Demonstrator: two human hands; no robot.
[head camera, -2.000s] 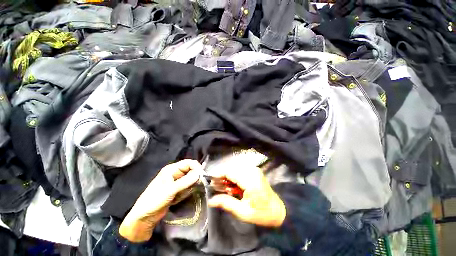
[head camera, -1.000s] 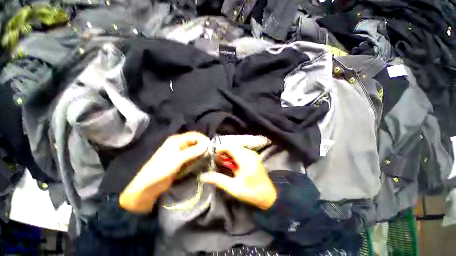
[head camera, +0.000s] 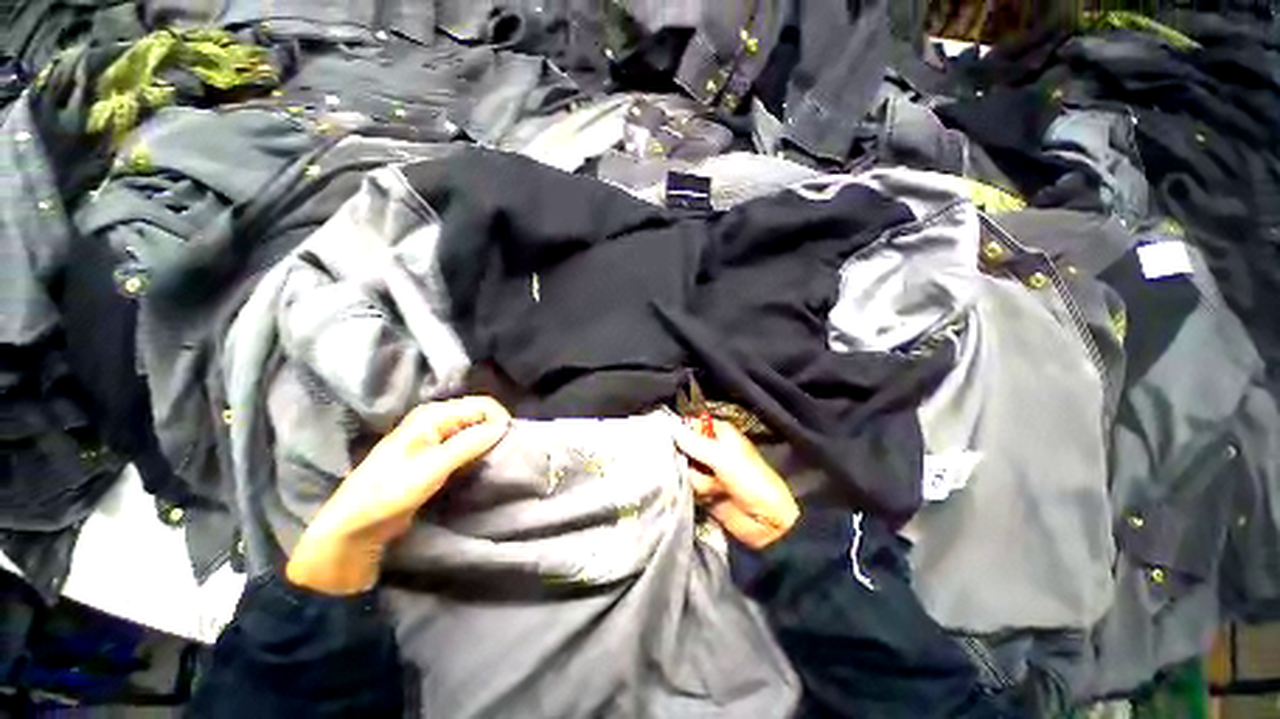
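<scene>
A grey garment panel (head camera: 576, 513) with faint yellowish embroidery threads is spread between my hands, joined to a black fabric panel (head camera: 590, 302) behind it. My left hand (head camera: 400, 485) pinches its top edge at the left. My right hand (head camera: 740, 480) holds the edge at the right, with small red snips (head camera: 701, 421) in the same hand, their dark tip pointing up. Much of the snips is hidden by the fingers. A pale loose thread (head camera: 859, 551) lies on my dark right sleeve.
Grey and dark denim garments (head camera: 1193, 421) with brassy buttons are heaped around and behind. A yellow-green cloth (head camera: 176, 68) lies at the upper left. A white sheet or tabletop part (head camera: 148, 562) shows at the lower left. A white label (head camera: 1164, 259) is at the right.
My hands have moved apart from close together, and the grey panel is now stretched out between them. The red snips now show at the top of my right hand.
</scene>
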